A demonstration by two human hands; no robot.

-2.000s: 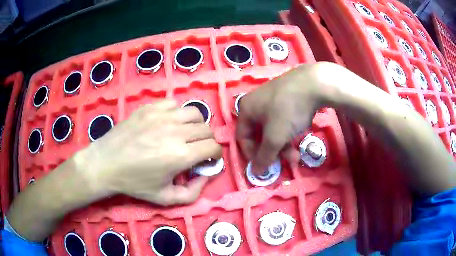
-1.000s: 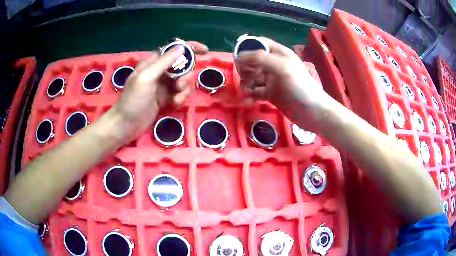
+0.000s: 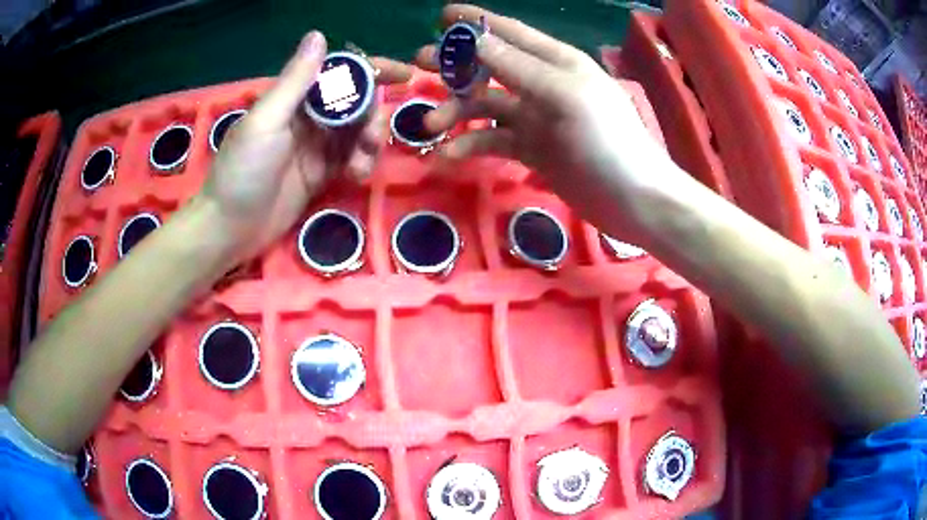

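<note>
My left hand (image 3: 290,142) holds a round smartwatch body (image 3: 341,88) above the back of the foam tray, face up, its display lit with a white block image. My right hand (image 3: 559,112) holds another watch body (image 3: 460,58) by its rim, its dark display showing a small white list. The red-pink foam tray (image 3: 447,350) has two bare pockets side by side in the third row. Most other watches lie with black faces up; one face (image 3: 328,370) shows a bright glare. Several at the lower right show silver case backs (image 3: 571,480).
Stacked foam trays (image 3: 747,112) with silver case backs rise at the right. Another red tray edge (image 3: 39,193) stands at the far left. The dark green bench surface (image 3: 203,46) shows behind the tray. Blue sleeves are at both lower corners.
Both hands have lifted two watches from the third-row pockets and raised them over the tray's back. Since one second ago, the right watch has moved up and left, and its list now shows.
</note>
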